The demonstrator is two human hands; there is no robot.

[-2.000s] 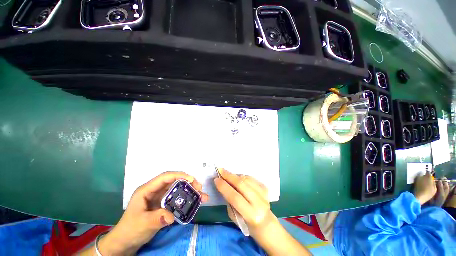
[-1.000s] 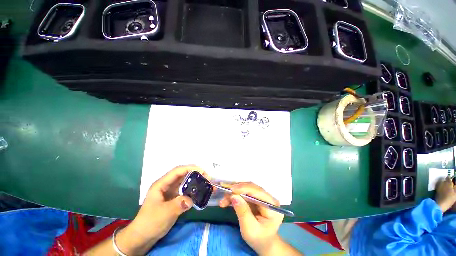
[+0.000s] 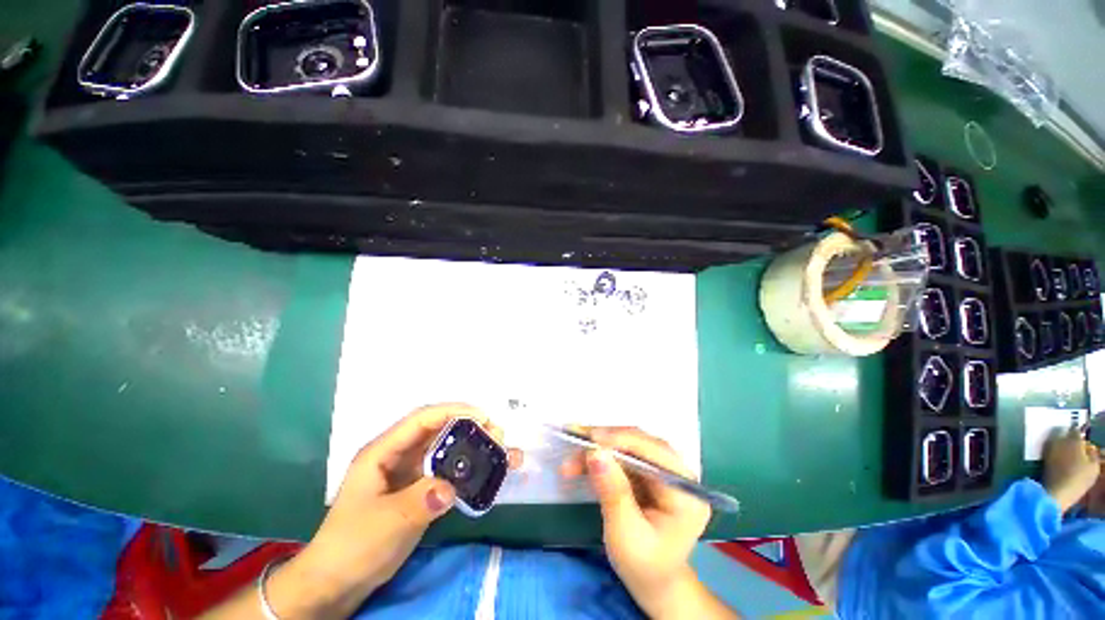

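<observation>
My left hand (image 3: 385, 494) holds a watch case (image 3: 468, 465) by its silver rim, tilted with its open black inside and round centre feature facing up. My right hand (image 3: 645, 491) holds slim metal tweezers (image 3: 660, 470) like a pen, tip pointing left, a little right of the case and apart from it. Whether the tip holds a part is too small to tell. Both hands are over the near edge of the white paper sheet (image 3: 418, 327). Tiny components (image 3: 603, 291) lie in a cluster near the paper's top edge, and a few small bits (image 3: 516, 405) lie above the hands.
Stacked black foam trays (image 3: 485, 158) stand behind the paper, with silver-rimmed cases in pockets and one empty pocket. A masking tape roll (image 3: 794, 303) holding clear plastic stands right. Smaller filled trays (image 3: 954, 418) stand beyond it. Another person's hand (image 3: 1069, 466) and blue sleeve show at far right.
Since one second ago, the tweezers' tip has moved right, away from the case, with my right hand. Earlier the tip was down at the paper. My left hand keeps the case.
</observation>
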